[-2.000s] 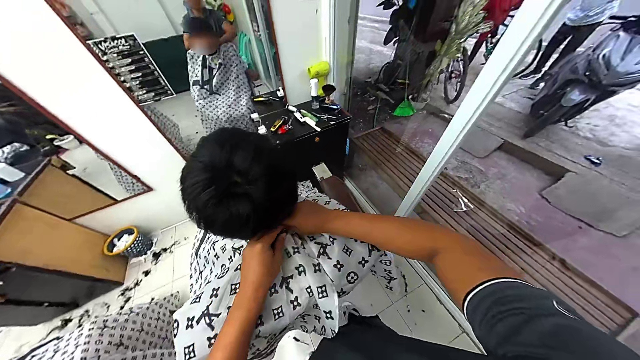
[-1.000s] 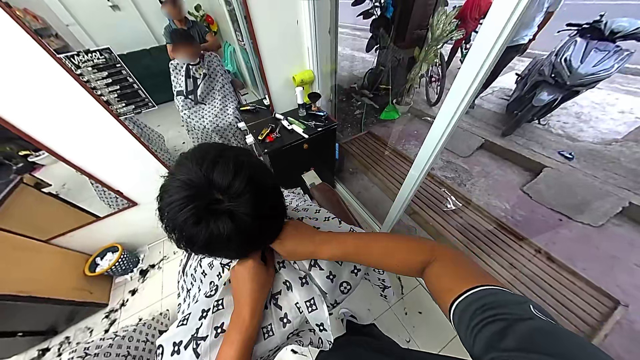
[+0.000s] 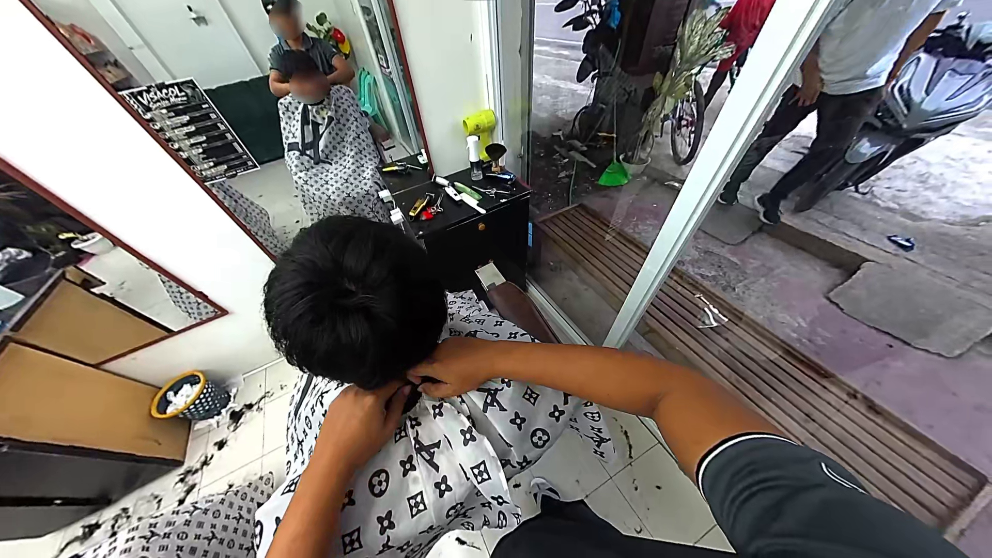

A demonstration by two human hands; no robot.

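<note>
A seated person's head with short dark hair (image 3: pixel 353 298) is just in front of me, the body draped in a white barber cape (image 3: pixel 434 480) with a black pattern. At the back of the neck, my left hand (image 3: pixel 360 426) pinches the cape's dark neckband (image 3: pixel 411 399) from the left. My right hand (image 3: pixel 453 368) grips the band from the right, its fingertips close to those of the left. The hair and my fingers partly hide the band. A wall mirror (image 3: pixel 333 186) reflects the seated person from the front, with hands at both sides of the neck.
A black cabinet (image 3: pixel 480 248) ahead holds a yellow hair dryer (image 3: pixel 480 124), a spray bottle (image 3: pixel 474 159), a brush, clippers and scissors. A wastebasket (image 3: pixel 205 399) stands left on the tiled floor, among hair clippings. Glass panels and a slatted wooden bench (image 3: pixel 744 356) lie right; a person stands outside.
Both hands stay at the back of the neck. Outside the glass, the person in a light shirt has come further into view beside the motorcycle. The view has shifted somewhat.
</note>
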